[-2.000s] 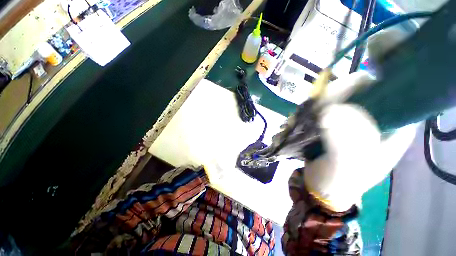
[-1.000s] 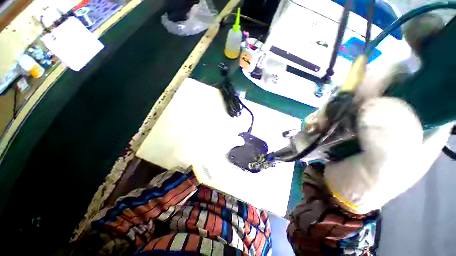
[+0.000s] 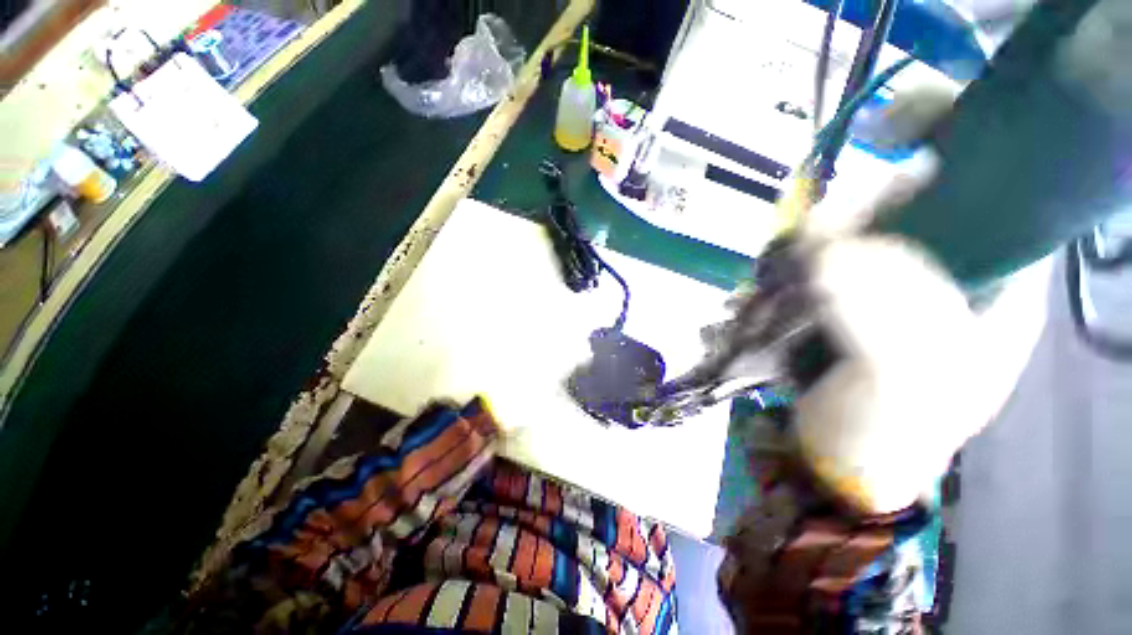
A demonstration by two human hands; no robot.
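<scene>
A black corded unit (image 3: 617,372) lies on the cream-white board (image 3: 435,304). Its bundled cable (image 3: 571,248) runs up over the board's far edge. My right hand (image 3: 888,360), in a white glove and blurred, is wrapped around the electric screwdriver (image 3: 1018,174). The driver slants down, its metal nozzle (image 3: 726,354) reaching the unit's lower right edge; whether it touches is unclear. My left hand (image 3: 528,391) is washed out against the board, beyond the striped sleeve and yellowish cuff. Its fingers and grip cannot be made out.
The dark green belt (image 3: 236,285) runs along the left, with a clear plastic bag (image 3: 462,77) on it. A squeeze bottle (image 3: 575,106), a small cup (image 3: 615,137) and the white screw feeder (image 3: 732,118) stand beyond the board. A white card (image 3: 186,115) hangs beyond the belt.
Over the last second the right hand and screwdriver have shifted slightly left and tilted. The nozzle tip remains by the unit's lower right. The left sleeve has moved slightly up. Earlier, the whole view shifted.
</scene>
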